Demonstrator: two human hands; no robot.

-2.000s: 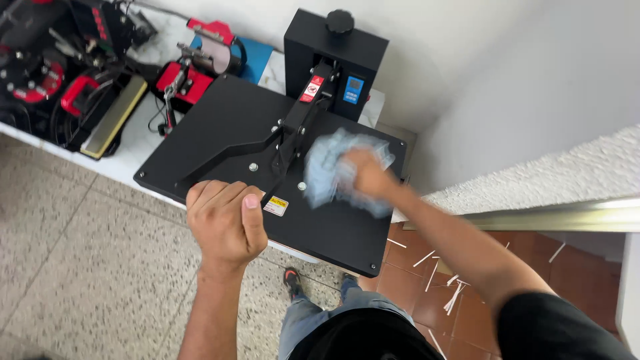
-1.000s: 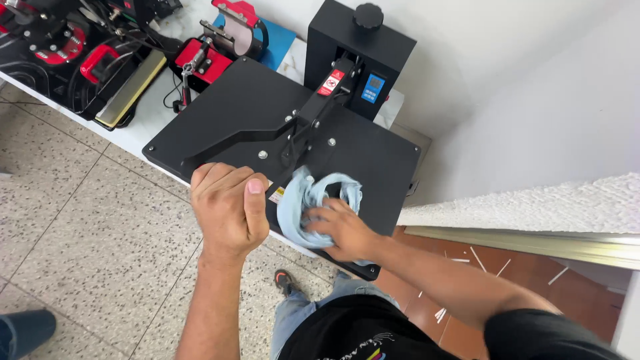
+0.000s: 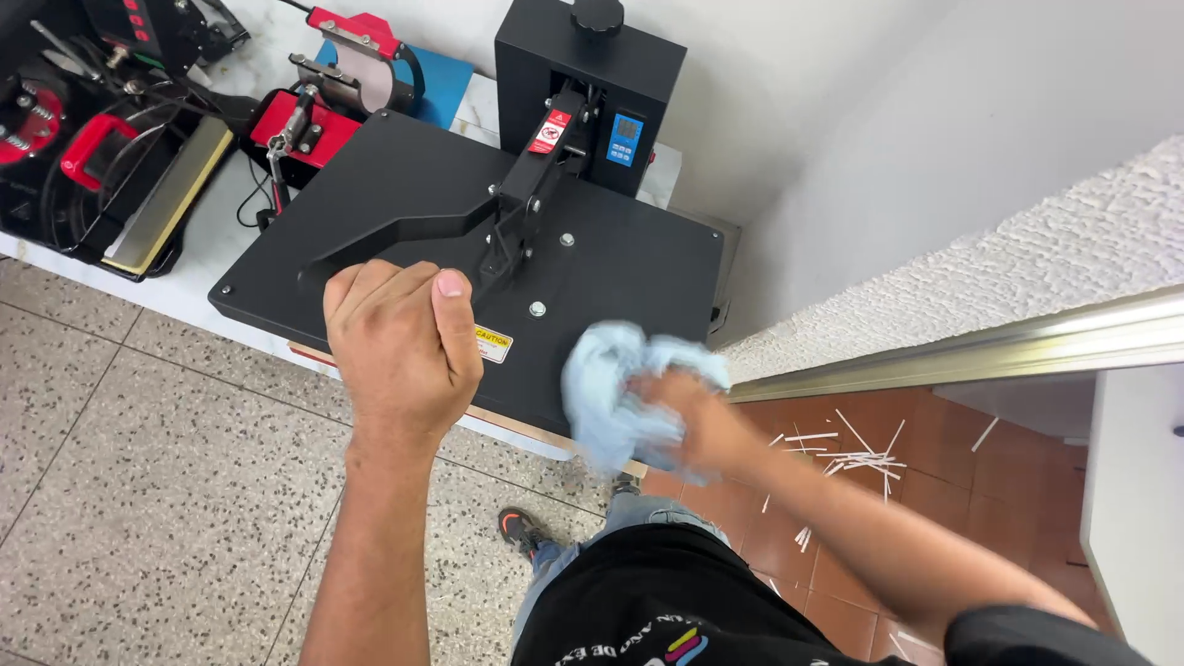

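Note:
A black flatbed heat press fills the middle of the view, its upper plate down. My left hand is closed around the end of the press's black lever handle, thumb on top; the fist covers the grip. My right hand, blurred, holds a crumpled light-blue cloth over the plate's near right corner. A yellow caution label lies on the plate between my hands. Behind the plate rises the press's column with a blue control panel and a black knob.
A red and black mug press stands left of the plate on the marble-patterned table. Further left is another press with a red handle. A textured wall closes off the right. White strips lie scattered on the reddish floor tiles.
My right hand and the cloth have gone from the plate's right middle to its near edge, then to the near right corner. My left hand has stayed on the handle.

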